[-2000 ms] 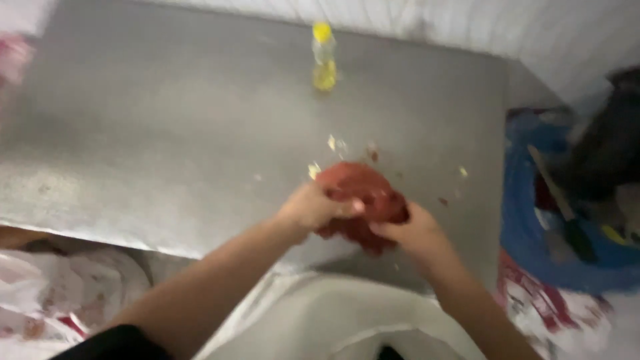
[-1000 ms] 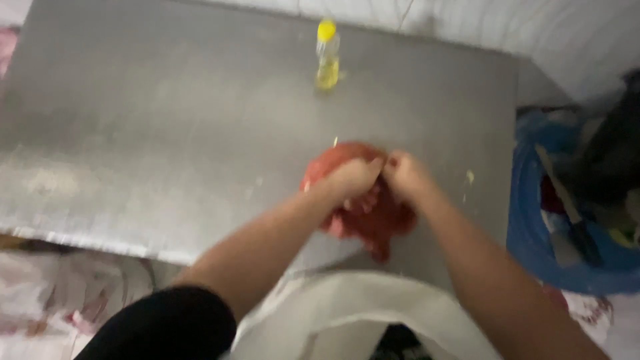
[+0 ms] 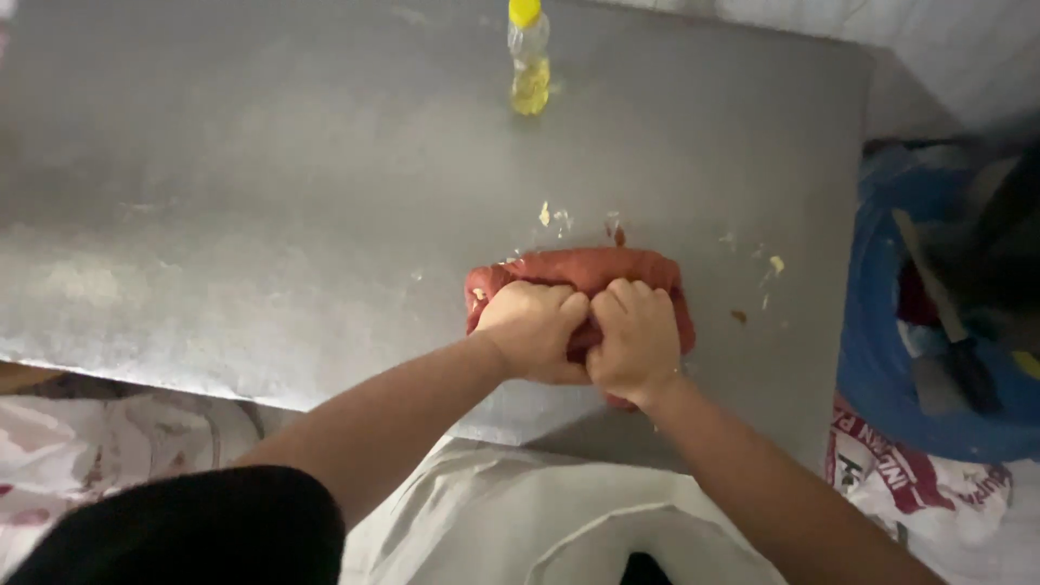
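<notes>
A reddish-brown lump of dough (image 3: 597, 264) lies near the front edge of a grey metal table (image 3: 284, 203). My left hand (image 3: 536, 329) presses into its left half, with the fingers curled into the dough. Beside it, knuckles nearly touching, my right hand (image 3: 635, 337) grips the right half in the same way. The dough's far edge shows as a thick roll, while its middle is partly hidden under both hands. Pale bits (image 3: 544, 214) and small reddish scraps (image 3: 620, 236) stick to the metal around it.
A clear plastic bottle (image 3: 530, 69) with a yellow cap and some yellow liquid stands toward the back. Right of the table is a blue tub (image 3: 873, 349) holding a scraper or knife-like tool (image 3: 930, 276) and other items. Printed sacks (image 3: 926, 487) lie below, and a white wall borders the back.
The dough has gone from an uneven, rounded lump to a wider shape with a rolled far edge. My hands, apart two seconds ago, are now side by side on it.
</notes>
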